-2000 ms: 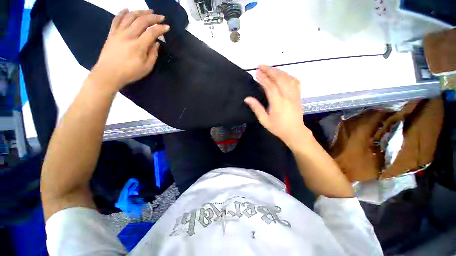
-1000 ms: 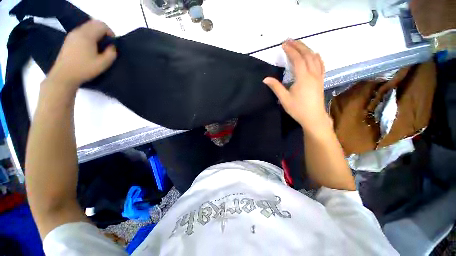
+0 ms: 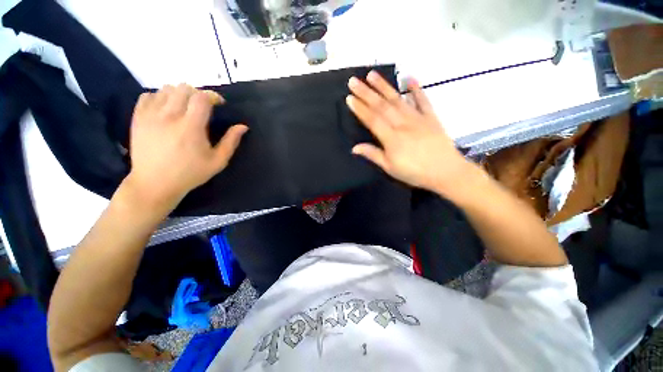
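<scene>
A black fabric panel (image 3: 291, 138) lies on the white machine table, its far edge nearly straight and just in front of the sewing machine's foot area (image 3: 312, 33). Its near side hangs over the table's front edge. My left hand (image 3: 178, 134) holds the panel's left part, thumb apart, fingers curled on the cloth. My right hand (image 3: 396, 131) lies spread flat on the panel's right end, near its far corner. Longer black strips (image 3: 69, 131) run from the panel to the left and hang off the table. The needle cannot be made out.
The table's front edge (image 3: 509, 127) crosses the view. A grey hooked piece (image 3: 557, 52) sits on the bed at right. Brown and white scraps (image 3: 589, 171) lie at right below the table. A blue bag (image 3: 189, 305) and blue bin (image 3: 207, 349) are low at left.
The panel has been turned so its far edge runs straighter, nearer the machine. My left hand has moved right since one second ago. My right hand has moved left, from the panel's edge onto it.
</scene>
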